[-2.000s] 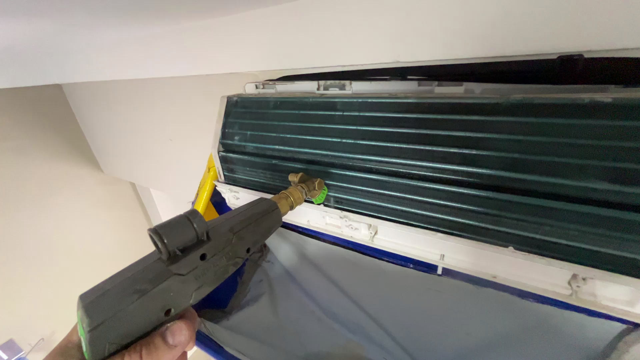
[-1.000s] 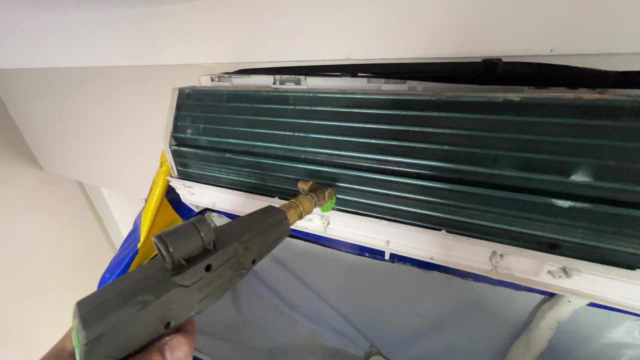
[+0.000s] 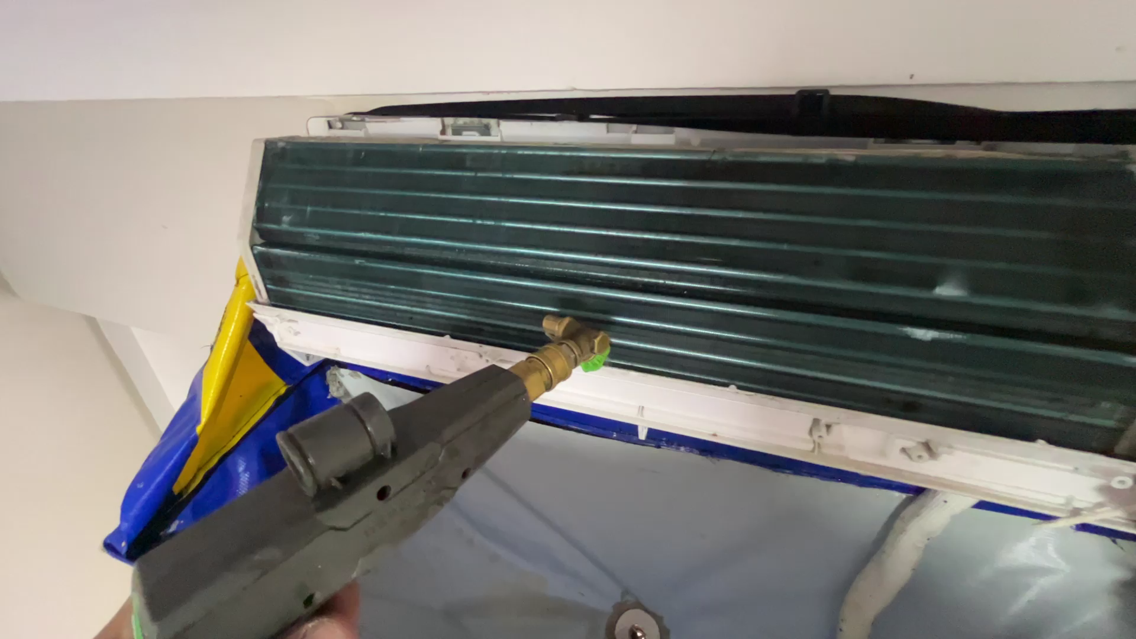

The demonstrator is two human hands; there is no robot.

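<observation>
A grey pressure-washer spray gun point(image 3: 355, 497) is held by my left hand point(image 3: 333, 617), which shows only in part at the bottom left, behind the gun body. The brass nozzle point(image 3: 555, 359), with a green tip point(image 3: 595, 361), points up and right at the lower part of the dark green finned coil point(image 3: 621, 248) of a wall air conditioner. Whether the nozzle touches the coil cannot be told. My right hand is out of view.
Below the coil runs the unit's white plastic lower frame point(image 3: 763, 413). A blue and grey cleaning cover point(image 3: 674, 524) hangs under it, with a yellow edge point(image 3: 232, 355) at left. A whitish wrapped pipe point(image 3: 901, 555) and a round drain fitting point(image 3: 635, 621) show low down. Ceiling above.
The nozzle has moved rightward along the coil since the first earlier frame. The wrapped pipe and drain fitting, not seen in that frame, are in view now.
</observation>
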